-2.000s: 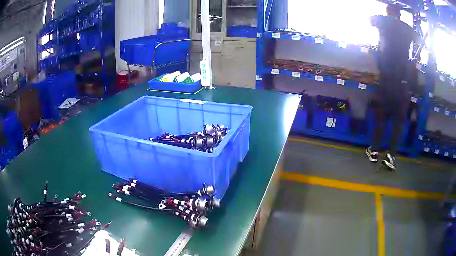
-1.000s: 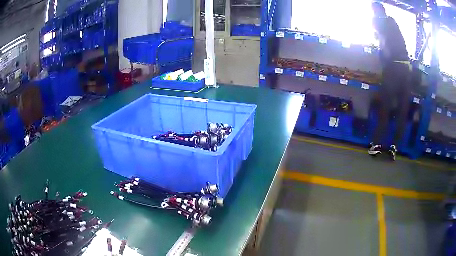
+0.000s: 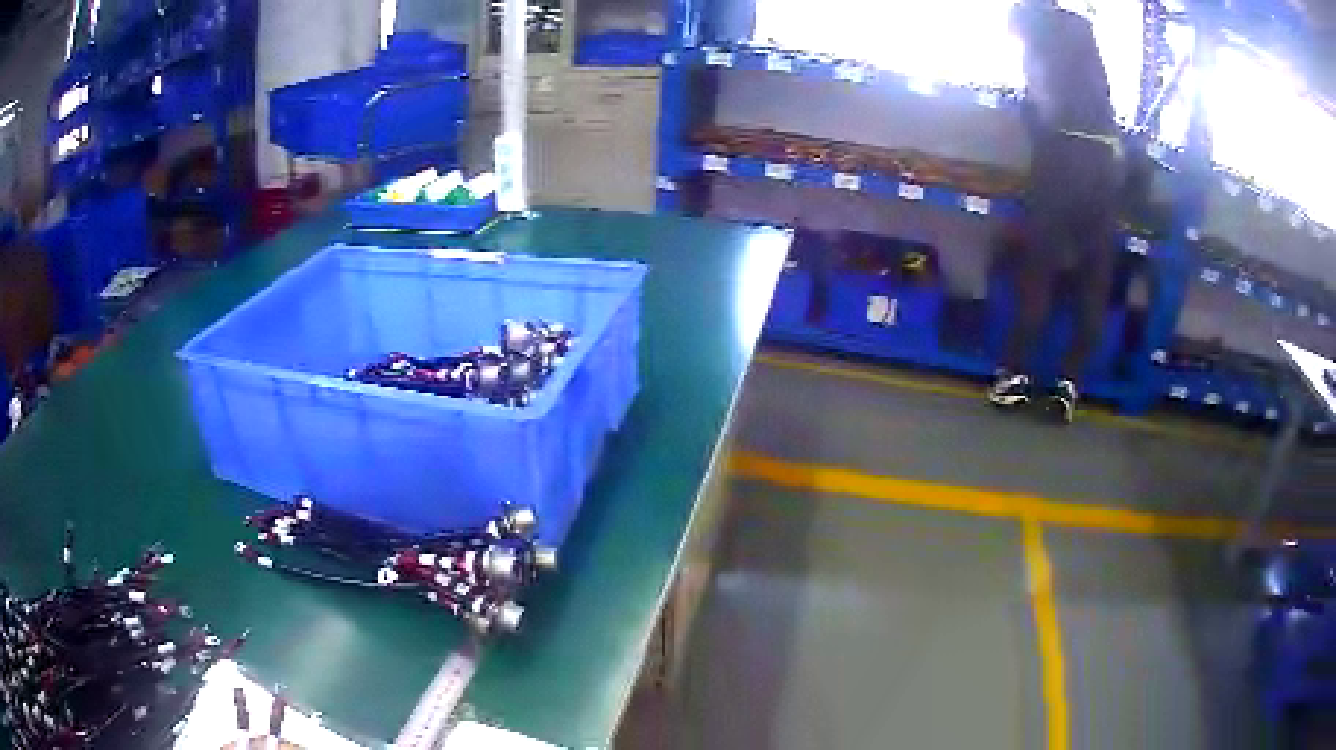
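No hand of mine shows clearly; a small skin-toned patch at the bottom edge by the paper is too cut off to tell. A bundle of black cable assemblies (image 3: 366, 560) with silver round connectors at its right end lies in front of the blue plastic bin (image 3: 366, 447). More harnesses (image 3: 484, 369) lie inside the bin. A larger harness pile (image 3: 95, 645) is at the lower left. White paper (image 3: 220, 711) lies at the bottom edge, with two dark red cable ends over it. A steel ruler (image 3: 440, 700) lies to its right.
The green bench (image 3: 608, 615) has its right edge beside a floor with yellow lines. A small blue tray (image 3: 421, 213) stands at the bench's far end. A person (image 3: 1067, 220) stands by blue shelving (image 3: 879, 186). A white sheet edge (image 3: 1311, 374) shows at far right.
The view has turned right, so the bench and bin sit further left. The person has shifted slightly by the shelving. The bin and bundles look unmoved on the bench.
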